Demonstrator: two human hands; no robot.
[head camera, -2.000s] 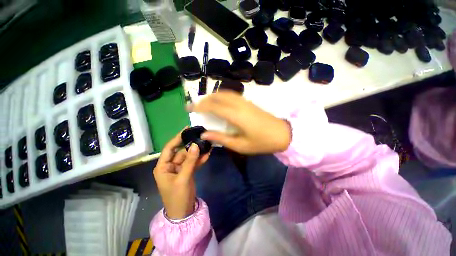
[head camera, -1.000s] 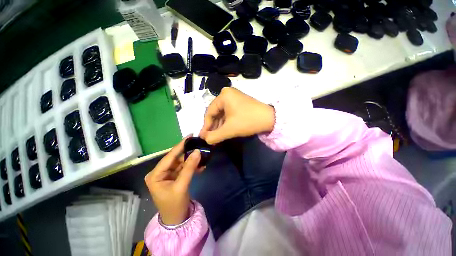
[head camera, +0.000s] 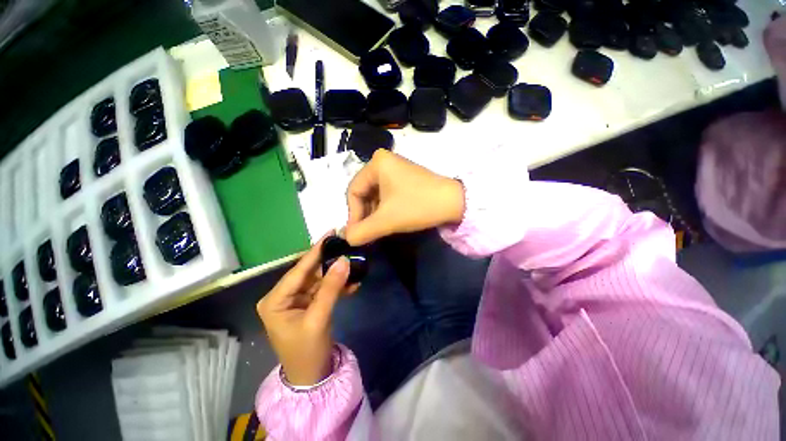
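Note:
My left hand (head camera: 302, 314) holds a glossy black case (head camera: 345, 261) between thumb and fingers, just past the bench's front edge. My right hand (head camera: 396, 202) is at the case's upper edge, thumb and index finger pinched together; a tiny pale bit shows at the fingertips, too small to name. The large white blister tray (head camera: 211, 211) at left holds rows of glossy black cases, with several pockets bare at its upper left. The green mat (head camera: 263, 215) lies beside the tray, with dark cases (head camera: 250, 133) on its upper part.
Loose black cases (head camera: 428, 108) spread over the white bench (head camera: 586, 121). A marker pen (head camera: 319, 108), a smartphone (head camera: 340, 24), a whitish bottle (head camera: 231, 33) and a yellow sticky note (head camera: 203, 91) lie behind. White empty trays (head camera: 172, 388) stand below the bench edge. Another person's pink sleeve (head camera: 743, 181) is at right.
The right hand, blurred over the bench in the earliest frame, has come down to the case's upper edge with fingers pinched. The view has shifted, so bench items appear further left. The left hand still holds the case.

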